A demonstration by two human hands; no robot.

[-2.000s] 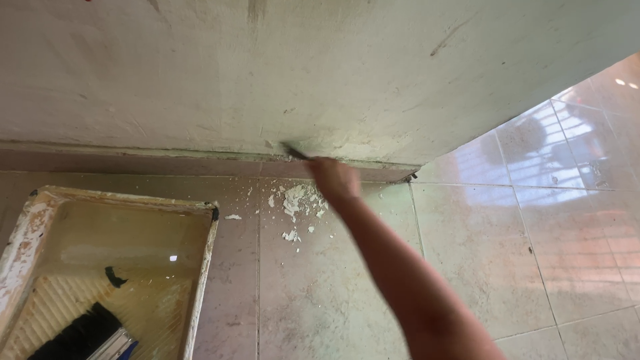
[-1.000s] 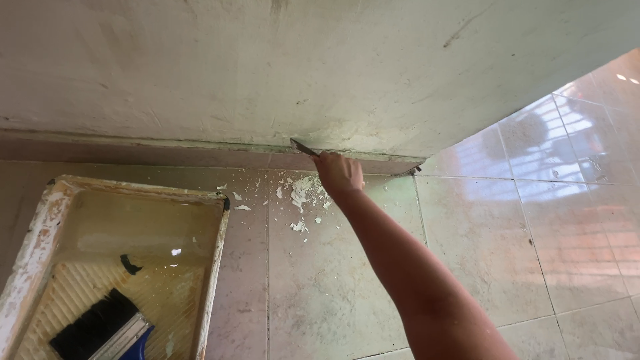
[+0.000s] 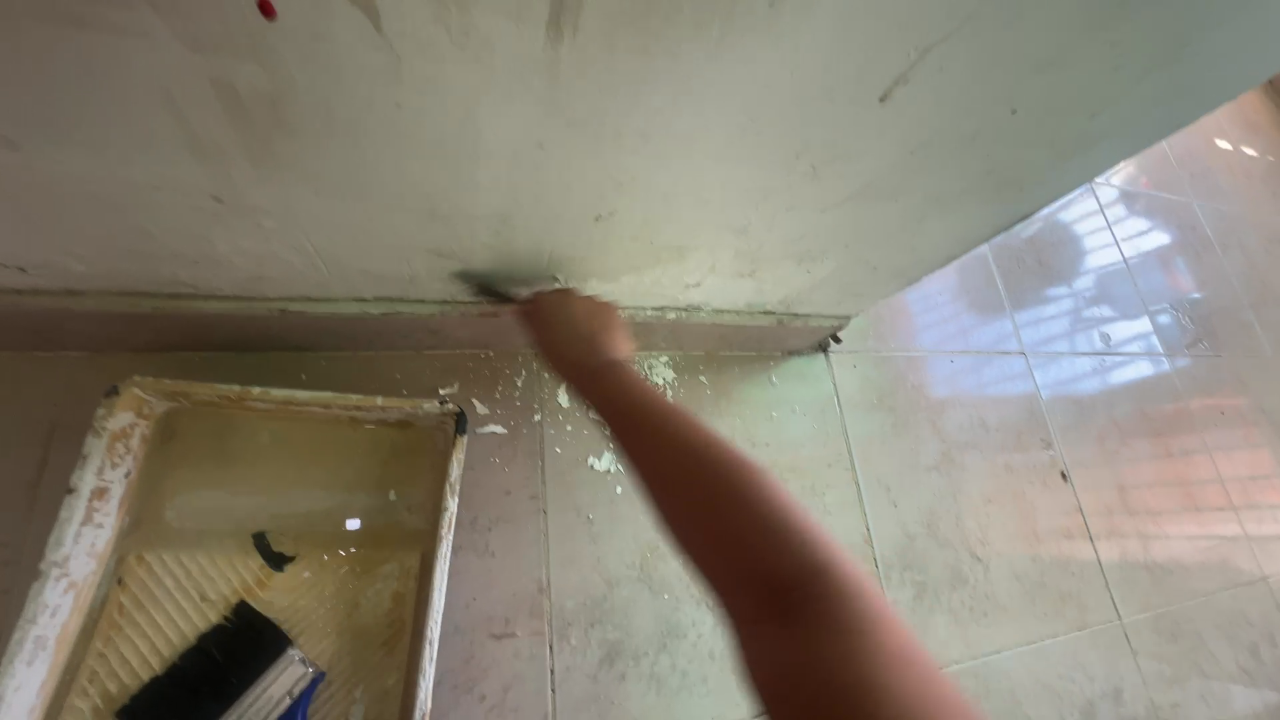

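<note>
My right hand [image 3: 578, 325] is closed around a scraper [image 3: 485, 288], whose dark blade is blurred and lies against the lower part of the painted wall [image 3: 640, 160], just above the top edge of the baseboard [image 3: 250, 328]. The scraper's handle is hidden in my fist. Pale paint flakes [image 3: 603, 462] are scattered on the tiled floor below and beside my wrist. My left hand is out of the frame.
On the floor at left stands a paint-crusted tray [image 3: 75, 560] with a ribbed slope. A black-bristled paintbrush [image 3: 215, 665] lies in it, near a small black scrap [image 3: 270, 552]. The wall's corner [image 3: 838, 335] meets shiny floor tiles [image 3: 1000, 480] at right.
My right hand has moved left along the baseboard with the scraper. More flakes now show on the floor near the tray's right corner than two seconds ago.
</note>
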